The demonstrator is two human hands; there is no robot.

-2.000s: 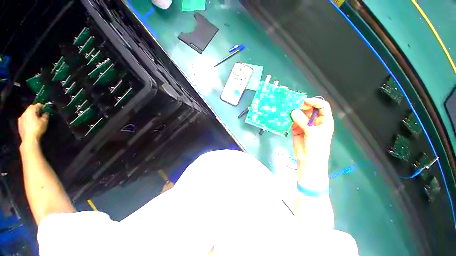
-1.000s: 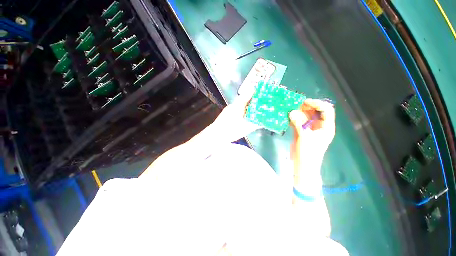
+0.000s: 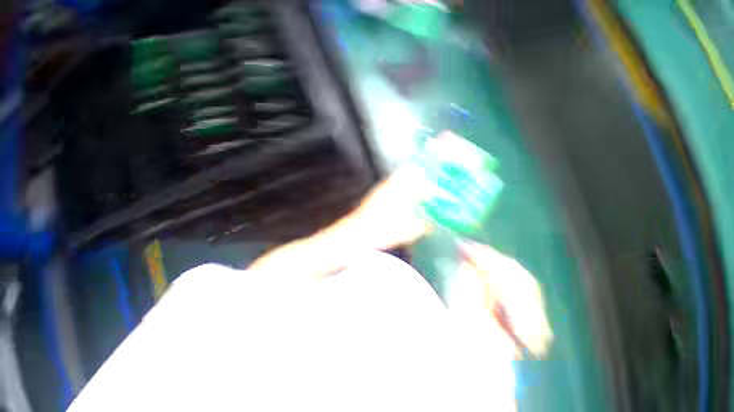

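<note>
The frame is strongly blurred. A green circuit board [image 3: 463, 191] is held over the green bench mat. My left hand [image 3: 400, 201] is at the board's left edge and holds it; the fingers are washed out. My right hand [image 3: 511, 302] is below and to the right of the board, apart from it, fingers pointing up towards it. A dark reddish streak shows at the right hand, too blurred to tell whether it is the purple pen-like tool.
A black slotted crate [image 3: 241, 177] with rows of green boards [image 3: 211, 125] stands at the left. The dark conveyor [image 3: 616, 217] curves along the right. A blurred blue pen [image 3: 459, 111] and a dark flat plate [image 3: 406, 68] lie on the bench.
My right hand has let go of the circuit board and moved down. My left hand came from the crate to the board and now holds it alone. The view has shifted.
</note>
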